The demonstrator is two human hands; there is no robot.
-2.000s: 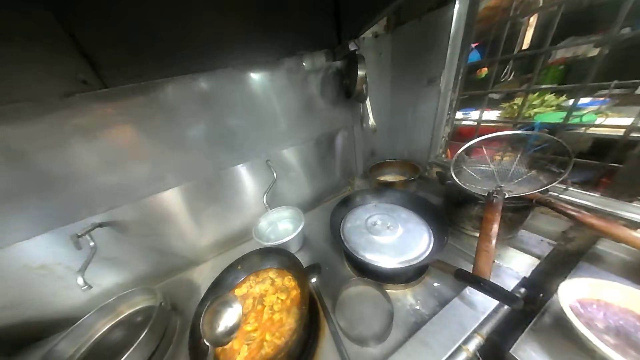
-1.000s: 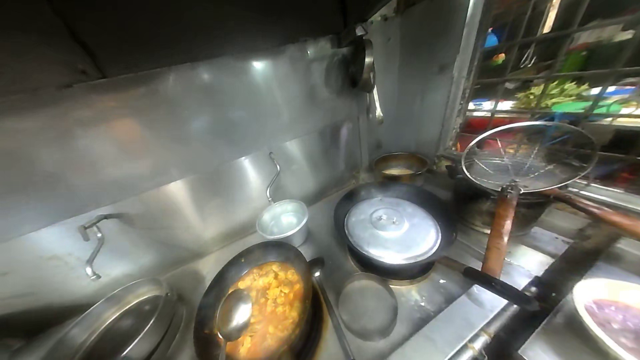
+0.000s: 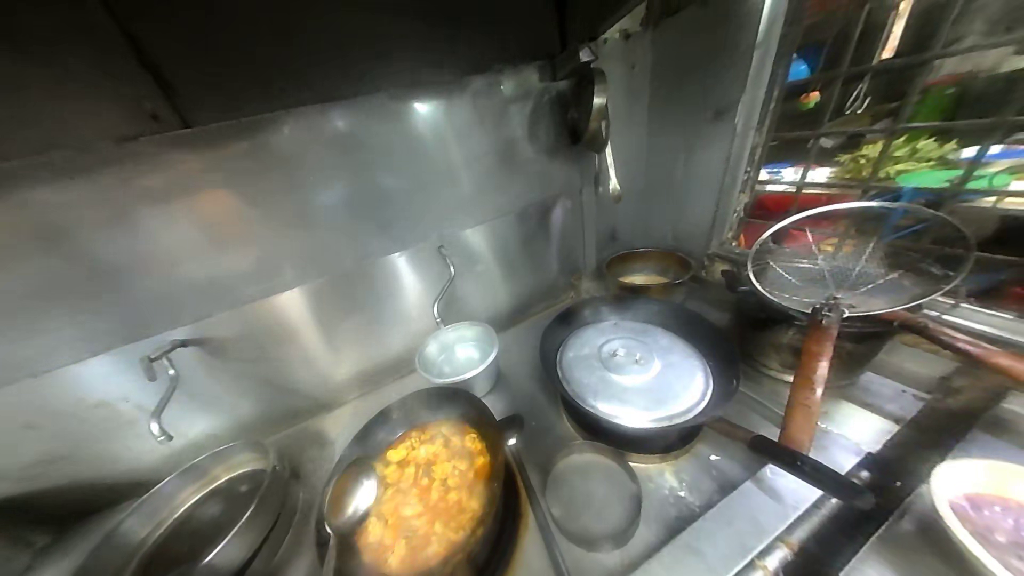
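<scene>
Neither of my hands shows in the head view. A dark wok point(image 3: 400, 416) holds orange, saucy food in small pieces point(image 3: 436, 488). A metal ladle point(image 3: 352, 494) rests over the left side of this food, its handle running out at the bottom edge; what holds it is out of view. To the right, a second black wok point(image 3: 560, 336) with a dark handle point(image 3: 808, 470) is covered by a round aluminium lid point(image 3: 632, 394). Between and behind the woks stands a small metal pot point(image 3: 458, 358) of clear liquid.
A spider strainer point(image 3: 864, 256) with a wooden handle lies over a dark pot point(image 3: 780, 344) at the right. Metal pans point(image 3: 224, 520) stand lower left, a bowl point(image 3: 648, 268) in the back corner, a round metal dish point(image 3: 594, 496) between the woks. Swivel taps point(image 3: 166, 400) project from the steel wall.
The ladle has moved to the left over the food in the wok. The view has shifted slightly.
</scene>
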